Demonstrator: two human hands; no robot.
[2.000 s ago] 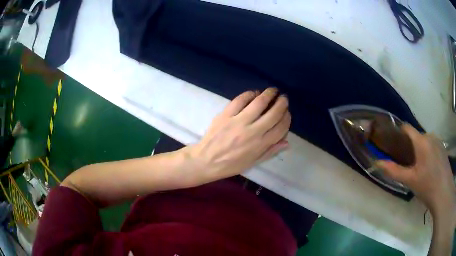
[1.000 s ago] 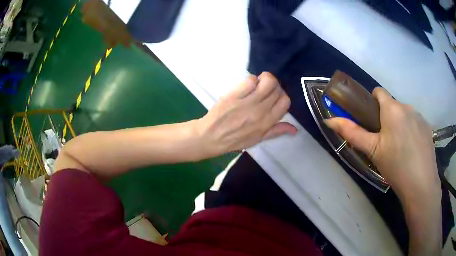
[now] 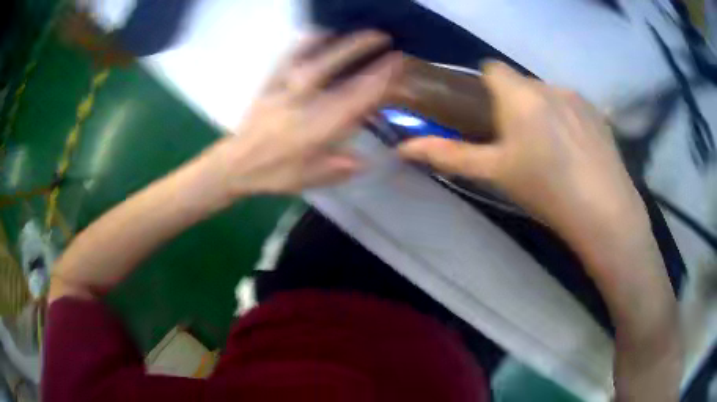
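A dark navy garment piece lies along the white pressing table, its far part running to the top of the view. My right hand is closed on the brown handle of the steam iron, which has a blue part. The iron is over the navy piece and partly hidden by both hands. My left hand is blurred, just left of the iron's front, fingers somewhat spread over the edge of the navy piece. Whether its fingertips touch the cloth I cannot tell.
The white table's near edge runs diagonally in front of me. Another dark piece lies at the far left. Dark strips and a dark cord are at the right. Green floor with yellow-black tape is at the left.
The iron in my right hand has moved left along the navy piece, close to my left hand. My left hand has shifted left and its fingers have spread. The view has shifted too.
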